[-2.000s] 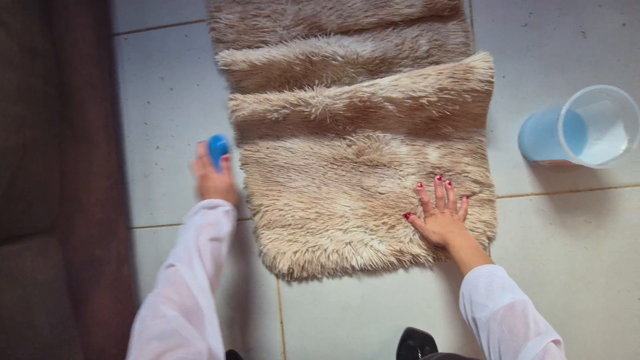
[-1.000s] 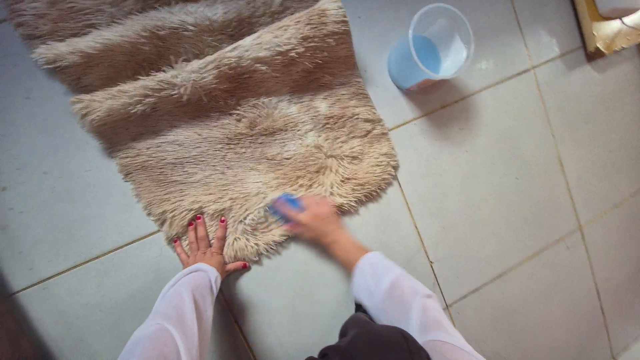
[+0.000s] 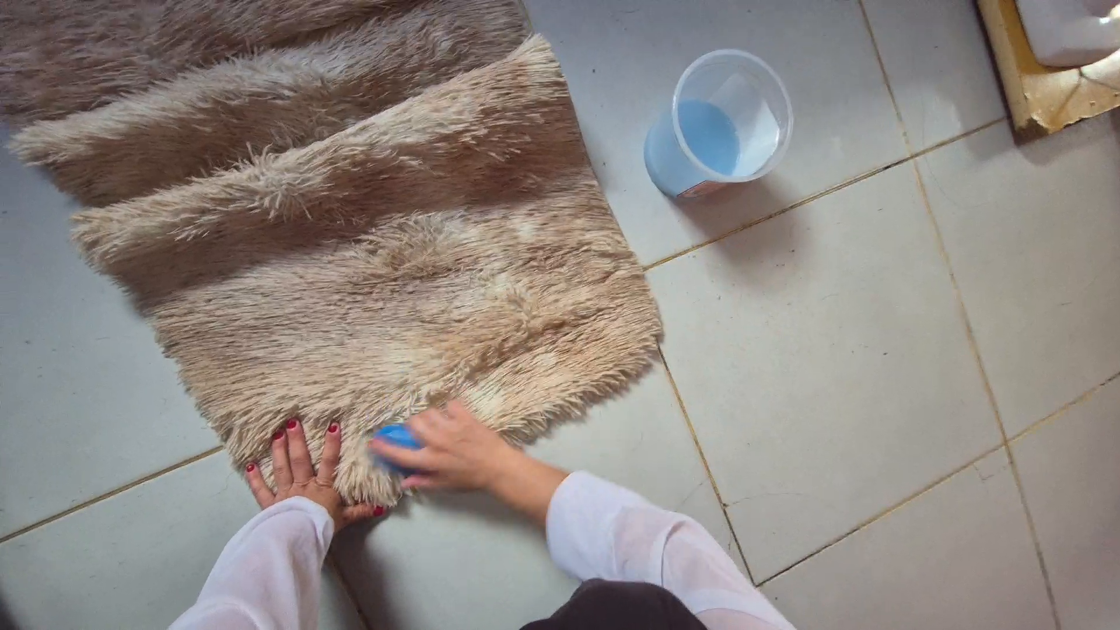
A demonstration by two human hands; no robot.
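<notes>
A shaggy beige rug (image 3: 420,324) lies rumpled on the tiled floor, with raised folds across its upper part. My left hand (image 3: 306,481) rests with spread fingers on its lower left corner. Just to the right, my right hand (image 3: 455,451) grips a blue object (image 3: 396,448), probably a brush, against the rug's lower edge. Blur and my fingers hide the underside of the blue object. A clear plastic container (image 3: 733,114) of blue liquid stands on the floor to the right of the rug.
Pale floor tiles (image 3: 840,376) with brownish joints surround the rug. At the top right is the corner of a gold-coloured frame or base (image 3: 1041,101) with a white thing (image 3: 1063,31) on it. Something dark (image 3: 612,608) shows at the bottom edge.
Two seconds ago the blue object was in my left hand, beside the rug; now my right hand holds it at the lower edge. My left hand now presses on the rug. The view has turned.
</notes>
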